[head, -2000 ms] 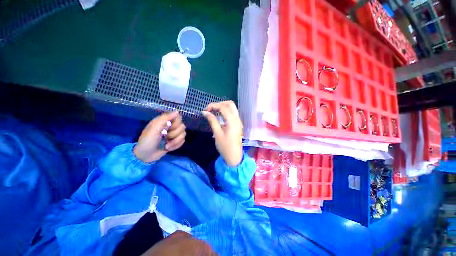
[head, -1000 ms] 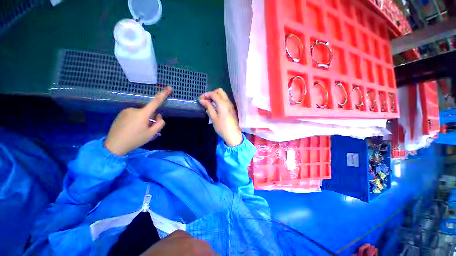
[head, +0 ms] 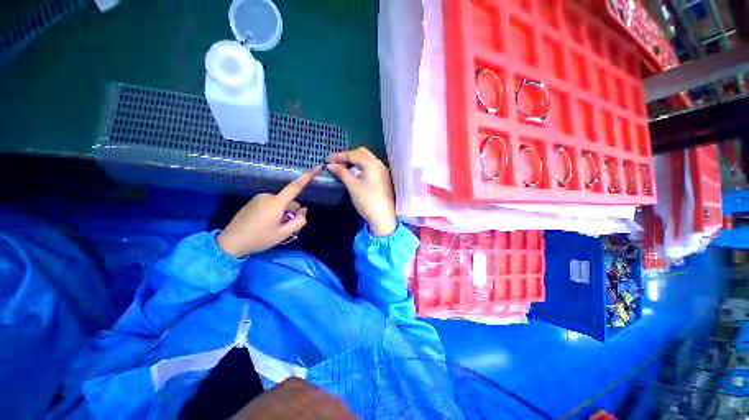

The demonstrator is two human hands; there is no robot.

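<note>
My left hand is bare, at the bench edge, its index finger stretched toward my right fingertips. Its other fingers are curled around a small white piece, mostly hidden. My right hand has thumb and index fingertips close together at the right end of the grey perforated strip; a tiny dark spot shows there, too small to tell whether it is a held thing. A white bottle with its round lid open stands on the strip. Clear shiny film lies along the strip's front edge.
To the right is a stacked red compartment tray with rings in several pockets, white sheets beneath it. Below are a lower red tray and a blue bin of small mixed items. Another grey strip is at top left.
Since the last frame, my left index fingertip has moved right, up to my right fingertips. Two seconds ago its fingers were curled. The bottle and tray have shifted in view with the camera.
</note>
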